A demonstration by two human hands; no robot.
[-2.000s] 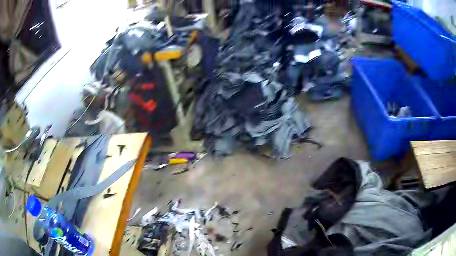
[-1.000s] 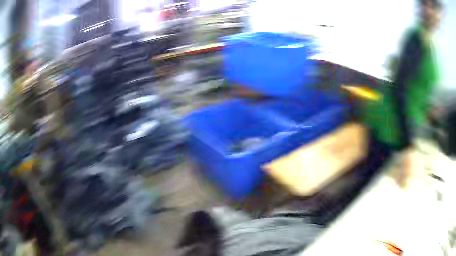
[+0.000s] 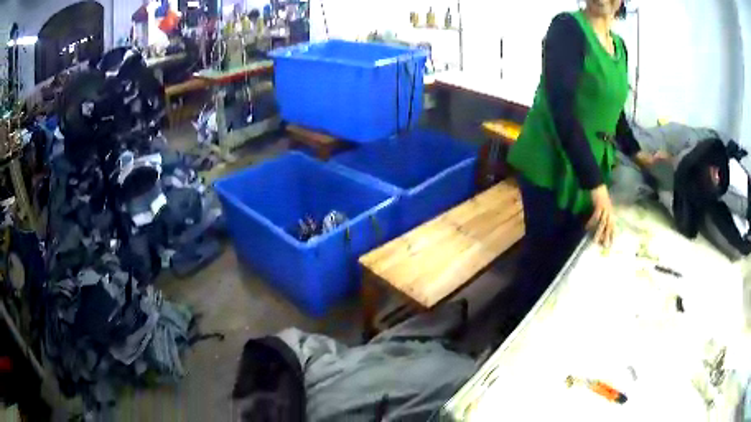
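Observation:
Neither of my hands is in the picture. The part-sewn garment (image 3: 379, 375), grey with a black opening at its left end, lies bunched at the bottom centre, cut off by the lower edge. The cream-topped table (image 3: 568, 330) fills the lower right beside it. Orange-handled thread snips (image 3: 605, 390) lie on the table near its front. Small dark sticks (image 3: 669, 270) lie further back on the tabletop.
A person in a green apron (image 3: 568, 124) stands behind the table, one hand at its edge, the other by a grey and black garment (image 3: 692, 165). A wooden bench (image 3: 449, 243), blue tubs (image 3: 305, 222) and heaped denim (image 3: 107, 305) stand ahead and left.
The view has swung right. The side table with the bottle and the floor trimmings have left the picture. The person in green, the bench and the cream table now show clearly.

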